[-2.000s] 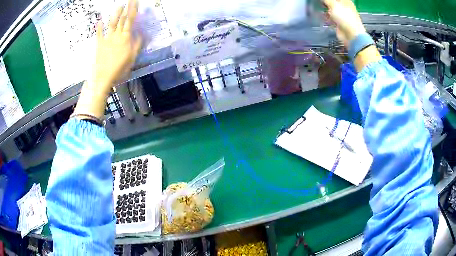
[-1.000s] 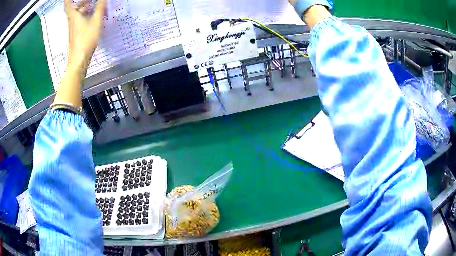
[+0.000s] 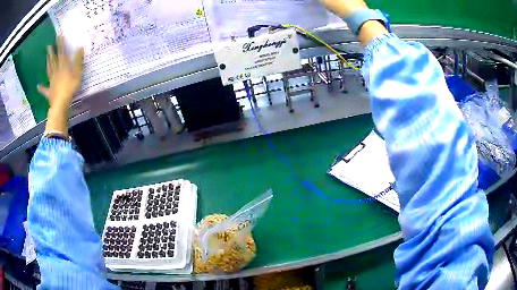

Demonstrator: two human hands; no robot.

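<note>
White drawing sheets (image 3: 142, 48) lie on the upper green shelf, with line diagrams, text and a small yellow mark. My left hand (image 3: 63, 72) is bare, its fingers spread over the left edge of the sheets. My right hand (image 3: 347, 7) is raised at the top edge; its fingers are cut off by the frame, so its grip does not show. A light blue strap is on the right wrist.
On the lower green shelf are a white component tray (image 3: 190, 226) with dark parts, a bag of tan-yellow components (image 3: 227, 243) and a clipboard (image 3: 371, 167). A white label plate (image 3: 261, 56) hangs at the upper shelf edge. Clear bags (image 3: 490, 124) are at right.
My left hand has moved left and down from the upper middle of the sheets to their left edge. My right hand has moved left and up, partly out of view. The sheets now lie flatter.
</note>
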